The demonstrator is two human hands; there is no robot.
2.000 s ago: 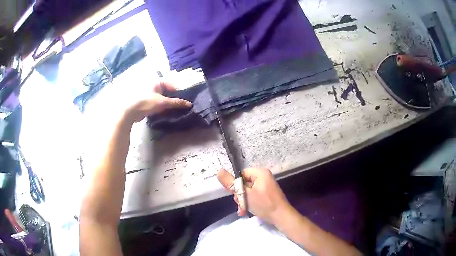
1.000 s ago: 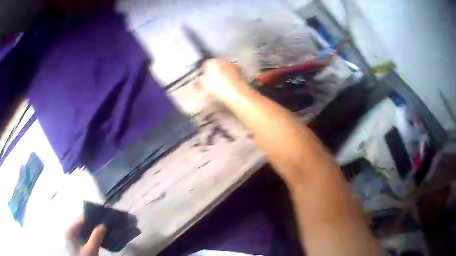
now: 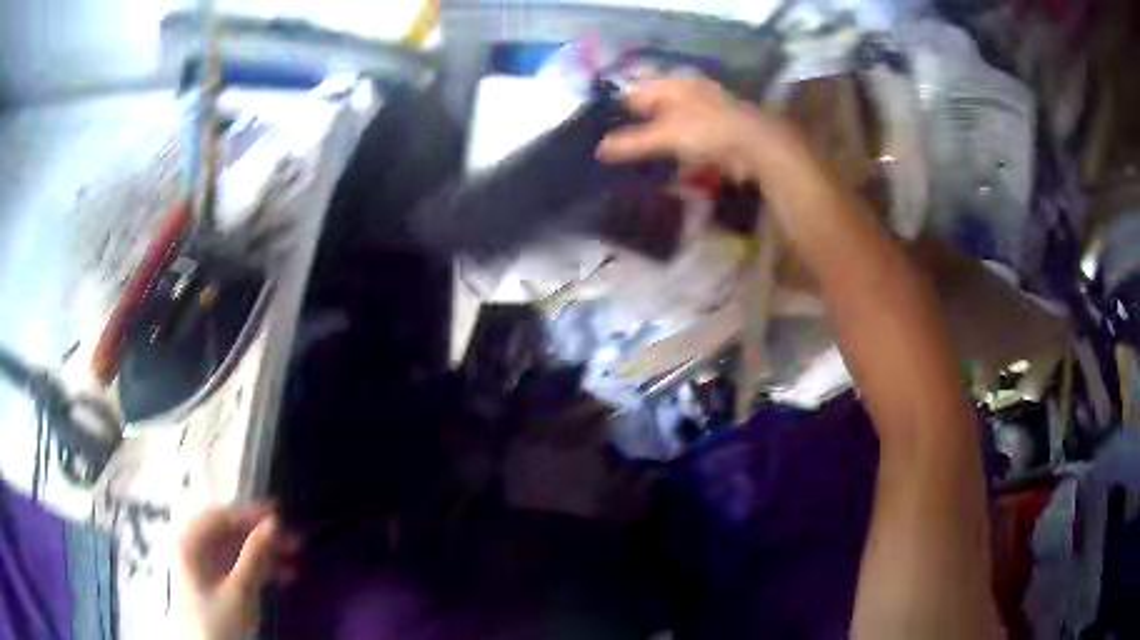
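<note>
The view is blurred. My right hand (image 3: 688,125) is stretched out over the cluttered side surface, fingers spread at the end of a long dark piece (image 3: 538,181); whether it grips this piece is unclear. My left hand (image 3: 238,556) is low at the left by the table edge, fingers curled; what it holds cannot be made out. A metal tool with a looped end, possibly the scissors (image 3: 81,431), lies on the table beside the iron. Purple fabric (image 3: 31,563) with a grey strip (image 3: 94,581) along its edge shows at the lower left corner.
The iron (image 3: 188,338) with its red handle stands on the pressing table at the left, hoses rising from it. The table edge (image 3: 281,350) runs down the left side. Purple cloth (image 3: 781,513) hangs at lower centre. Mixed items and cloth fill the right side.
The view has swung right, towards the side surface. My right hand has let go of the scissors and moved from the table to the side surface. Dark strips seen in my left hand are no longer distinct.
</note>
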